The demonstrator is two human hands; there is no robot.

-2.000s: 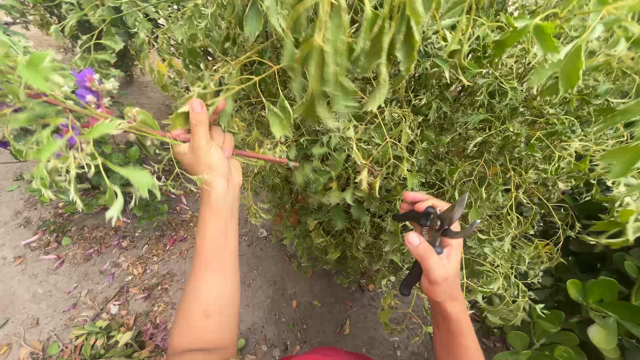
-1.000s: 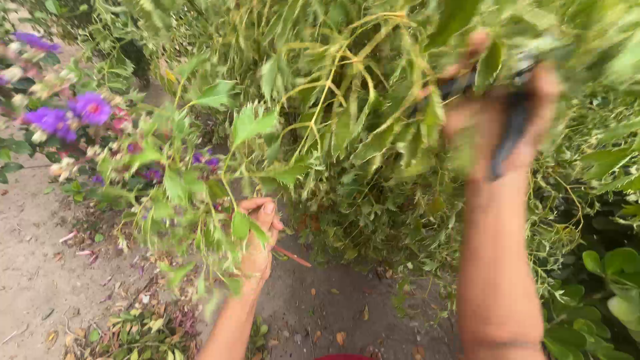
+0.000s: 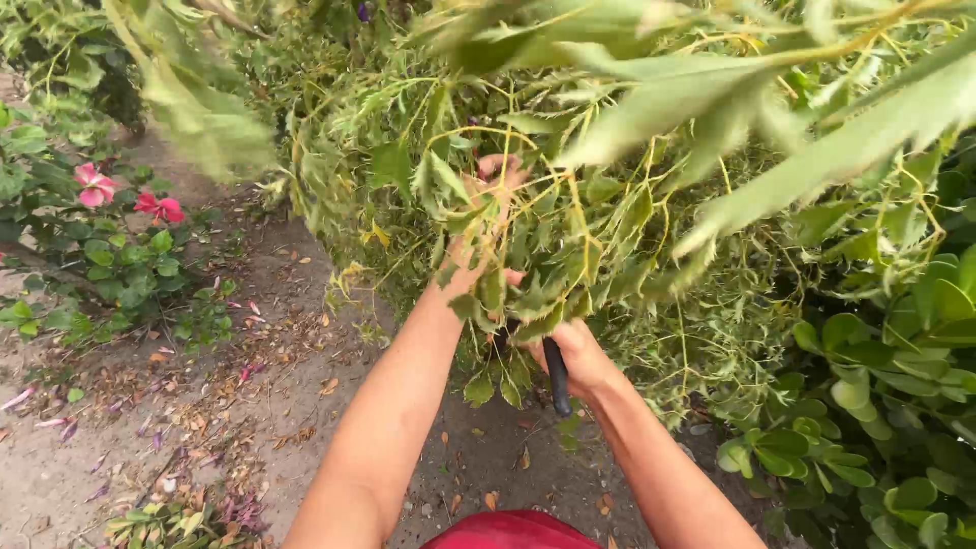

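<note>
My left hand (image 3: 496,202) reaches up into the leafy shrub (image 3: 656,252), partly covered by serrated, pale-edged leaves and yellowish stems. Whether it grips a stem is hidden. Lower and to the right, my right hand (image 3: 576,354) is closed around the pruning shears (image 3: 559,377). One black handle points down out of the hand; the blades are hidden behind leaves. The two hands are close together, the left above the right.
Pink hibiscus flowers (image 3: 94,185) grow on a low bush at the left. Fallen leaves and petals (image 3: 198,435) lie on the bare soil. A thick-leaved green shrub (image 3: 854,396) stands at the right. Blurred leafy branches (image 3: 724,99) hang close across the top.
The flowering cut stem that my left hand held is no longer seen there; that hand is now up in the shrub. My right hand has come down from the upper right with the shears.
</note>
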